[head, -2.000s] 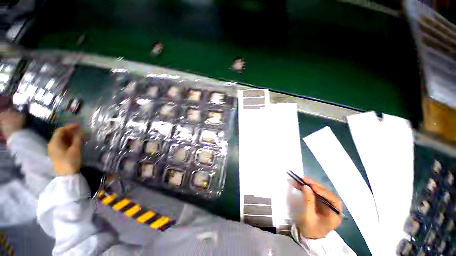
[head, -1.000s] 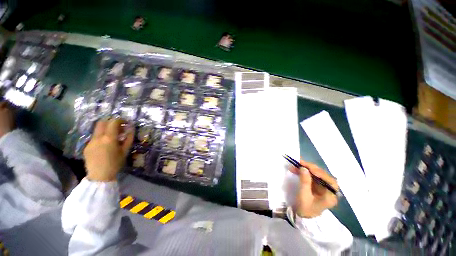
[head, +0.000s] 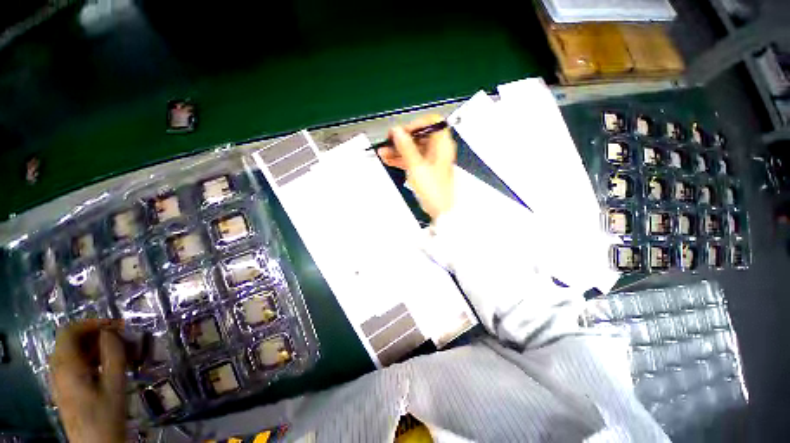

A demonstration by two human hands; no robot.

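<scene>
My left hand (head: pixel 91 372) is over the lower left part of the left blister tray (head: pixel 299 324), fingers bent down; a dark patch shows at the fingertips, and I cannot tell if it is a held unit. Square device units (head: pixel 273 350) sit in the tray's pockets under glossy glare. My right hand (head: pixel 426 166) holds thin dark tweezers (head: pixel 430 130) near the far end of the white liner sheets (head: pixel 342 234). The tweezer tips point left, over the white sheet. No adhesive piece can be made out at them. The liner sheet has grey-brown blocks at both ends.
Spare white liner strips (head: pixel 528 164) fan out right of my right hand. The right blister tray (head: pixel 676 186) holds rows of units. An empty blister tray (head: pixel 689 346) lies at near right. Units lie on the green conveyor (head: pixel 346 60). A brown carton (head: pixel 606 50) stands at far right.
The view has swung right, bringing in the right and empty trays. My right hand has moved from the near end of the liner sheets to the far end. My left hand remains over the left tray.
</scene>
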